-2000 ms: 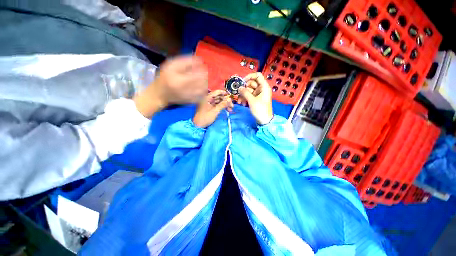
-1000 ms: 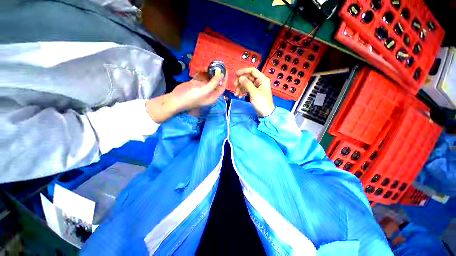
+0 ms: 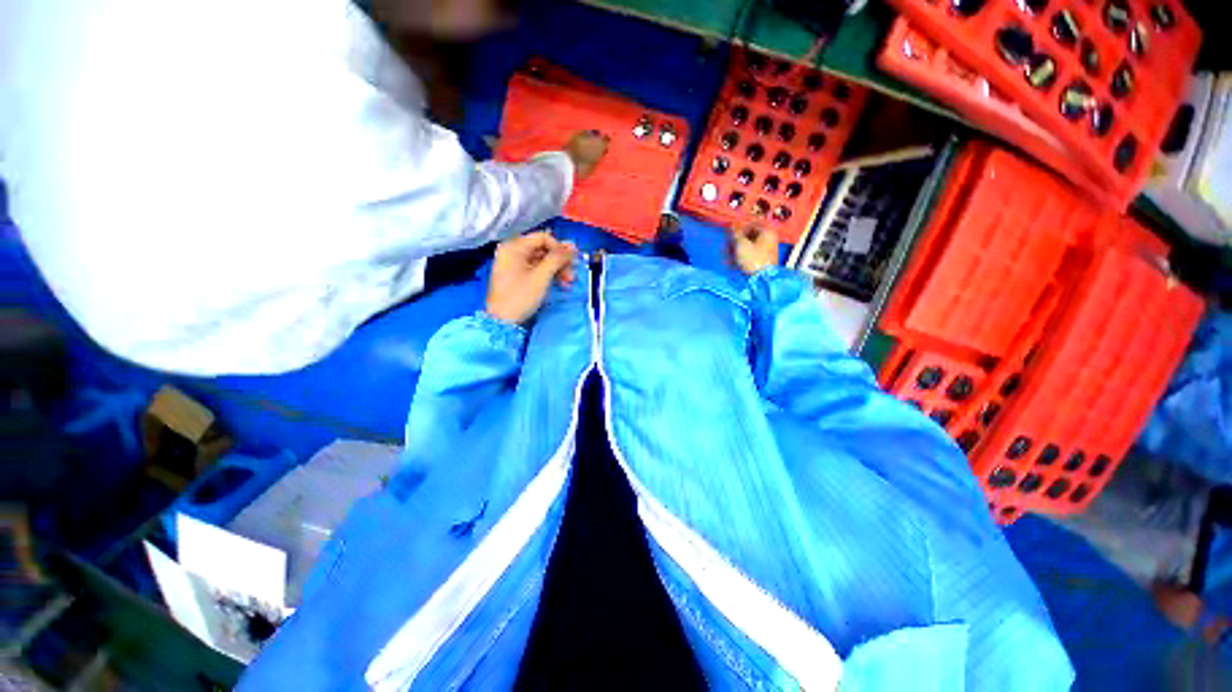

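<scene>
My left hand [image 3: 531, 276] is in front of my coat, left of the zip, with its fingers curled; no part shows in it. My right hand [image 3: 757, 249] is small and partly hidden, just below the lower edge of a filled orange-red compartment tray [image 3: 692, 203]. That tray holds rows of dark round parts and one pale round part [image 3: 709, 192]. Left of it lies another orange-red tray [image 3: 628, 189] with a few round parts at its upper right. Another person's hand [image 3: 588, 152] is over this tray.
A person in a white coat [image 3: 230, 176] leans in from the left. A dark gridded tray [image 3: 865, 223] and stacked orange-red trays [image 3: 993, 250] are at the right. More filled trays [image 3: 1067, 102] are on the green bench [image 3: 676, 14]. An open white carton [image 3: 223, 575] is at lower left.
The round part seen first in my hands, then in the other person's hand, no longer shows. That person has leaned in over the left tray. My hands have moved apart.
</scene>
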